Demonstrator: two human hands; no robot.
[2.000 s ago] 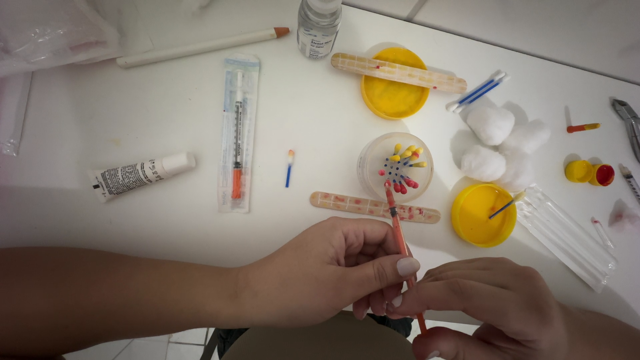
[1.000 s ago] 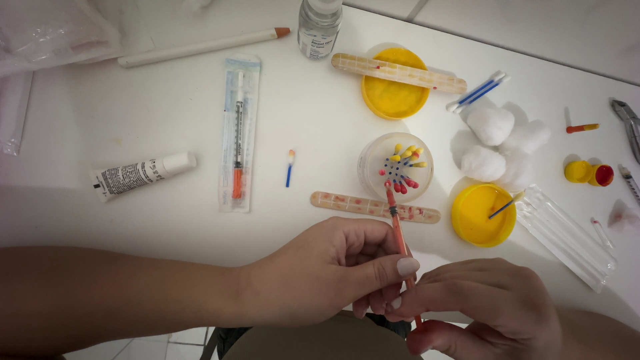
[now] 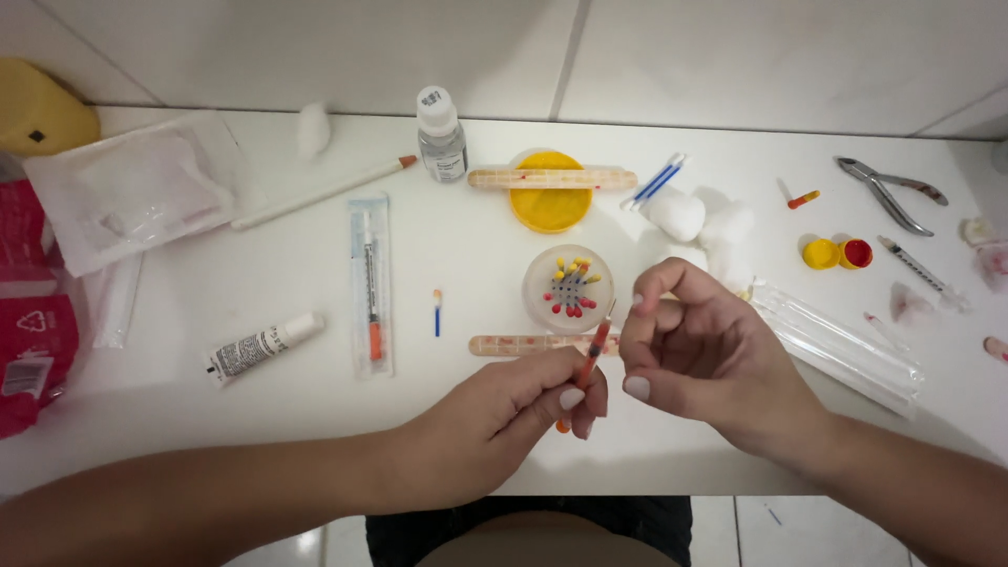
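Note:
My left hand (image 3: 520, 421) grips an insulin syringe (image 3: 596, 354) filled with red-orange liquid, its thin needle pointing up and right. Close to the needle, my right hand (image 3: 709, 354) is raised with its fingers apart and nothing seen between them. Beyond the syringe, a round clear dish (image 3: 535, 303) holds several red- and yellow-tipped small sticks. A patterned wooden stick (image 3: 504, 345) lies partly behind my hands. Another wooden stick (image 3: 543, 179) rests across a yellow lid (image 3: 551, 214). A short blue-stemmed swab (image 3: 438, 315) lies left of the dish.
At left are a white tube (image 3: 264, 348), a wrapped syringe (image 3: 370, 283), a white pencil (image 3: 323, 193) and plastic packaging (image 3: 130, 189). A bottle (image 3: 442, 146) stands at the back. Toward the right lie cotton balls (image 3: 677, 214), clear wrappers (image 3: 839, 346), small paint pots (image 3: 821, 253), nippers (image 3: 886, 193) and a syringe (image 3: 913, 265).
My right hand has come away from the syringe's lower end and risen to the right of the needle. My left hand still holds the syringe. The view has shifted, showing more wall.

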